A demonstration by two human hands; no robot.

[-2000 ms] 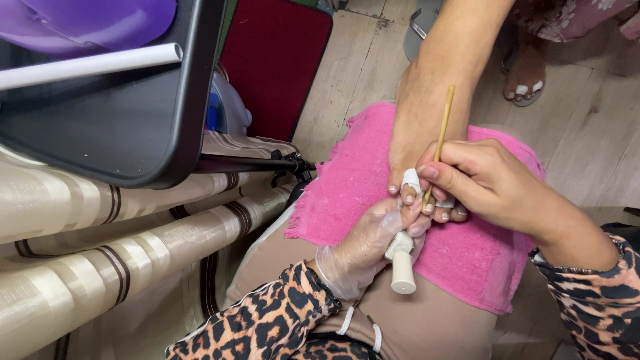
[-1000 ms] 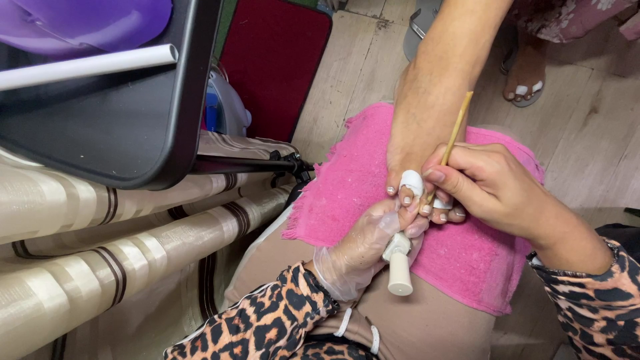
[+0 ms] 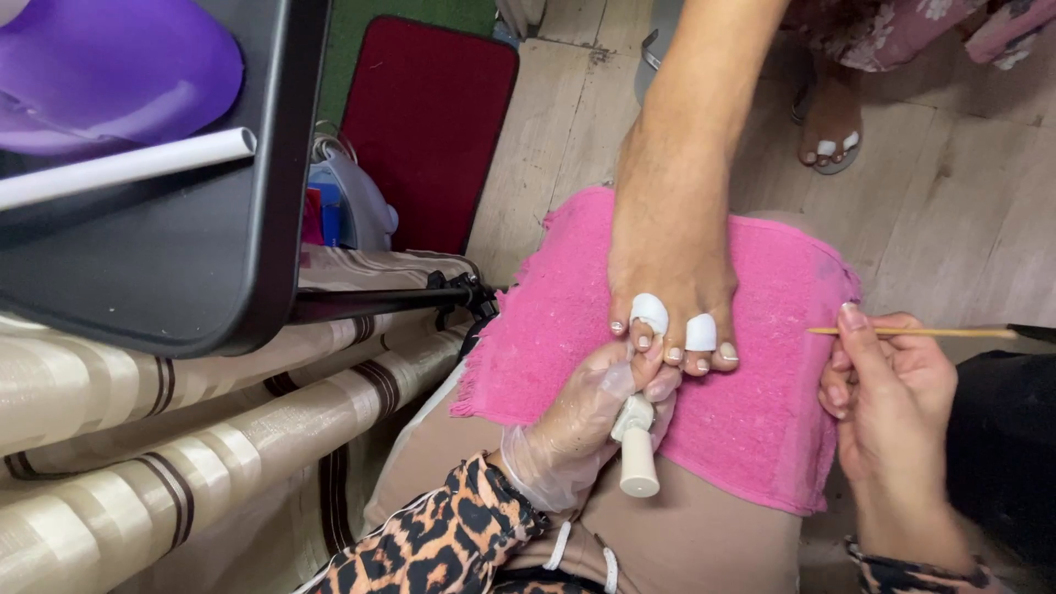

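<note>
Another person's foot rests on a pink towel across my lap, with white padding around some toes and white tips on the nails. My left hand, in a clear plastic glove, holds a nail polish bottle with a pale cap and touches the toes with its fingertips. To the right of the foot, beyond the towel's right edge, my bare right hand pinches a thin wooden stick, its pointed end toward the foot.
At the upper left, a black tray carries a purple object and a white tube. Striped curtain fabric hangs below it. A dark red mat lies on the floor. Another foot in a sandal is at the upper right.
My right hand has moved right, away from the toes, still holding the wooden stick, which now lies nearly level in view. My left hand stays at the toes with the bottle.
</note>
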